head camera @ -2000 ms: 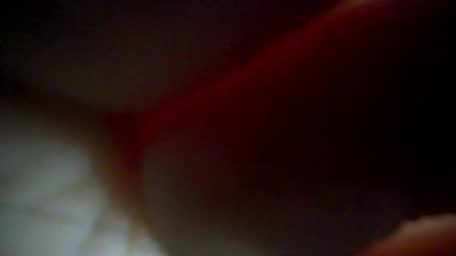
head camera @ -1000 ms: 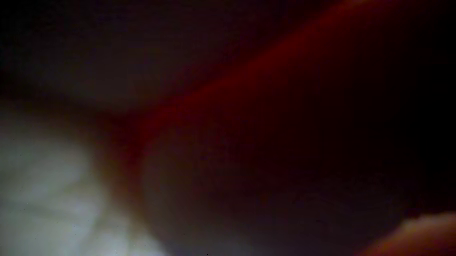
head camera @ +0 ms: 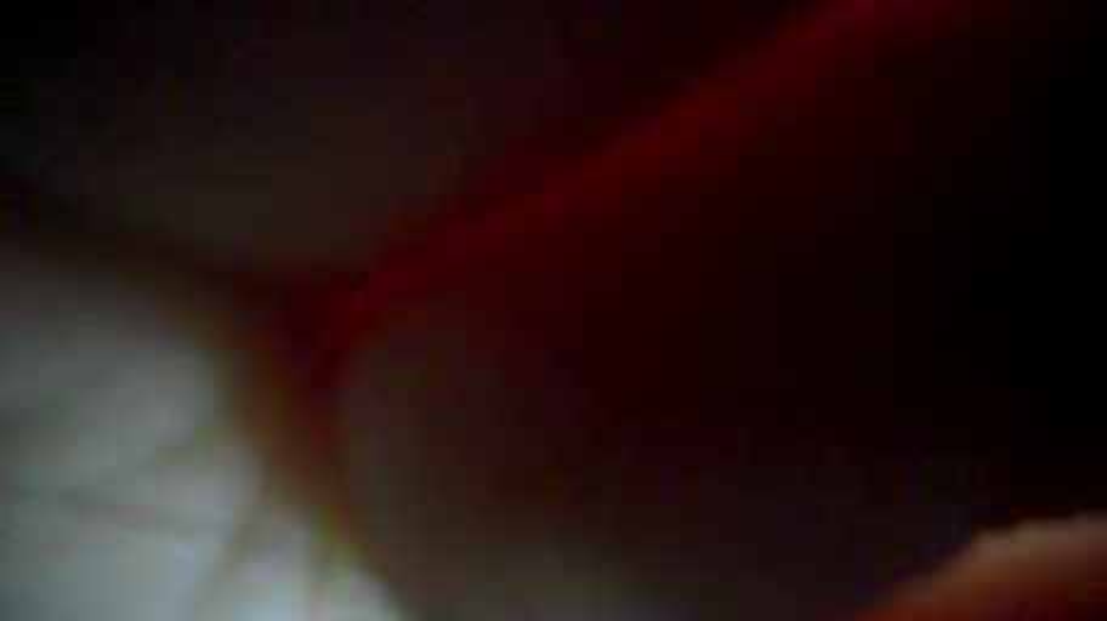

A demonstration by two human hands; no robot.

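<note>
Something very close covers most of the lens, and the view is dark and blurred. A pale, creased surface (head camera: 121, 449) fills the lower left and looks like skin of a palm. An orange, skin-like edge (head camera: 1020, 576) shows at the lower right corner. A dim red band (head camera: 583, 182) runs from left of centre up to the upper right, like light through skin. I cannot tell whether these are parts of a hand of mine, or which one. No work object can be made out.
Dark, shapeless areas fill the top and the right side. No bench, container or person can be made out.
The red band has dimmed slightly, and the bright spot at its upper end has faded. The pale surface and the orange edge stay almost in place.
</note>
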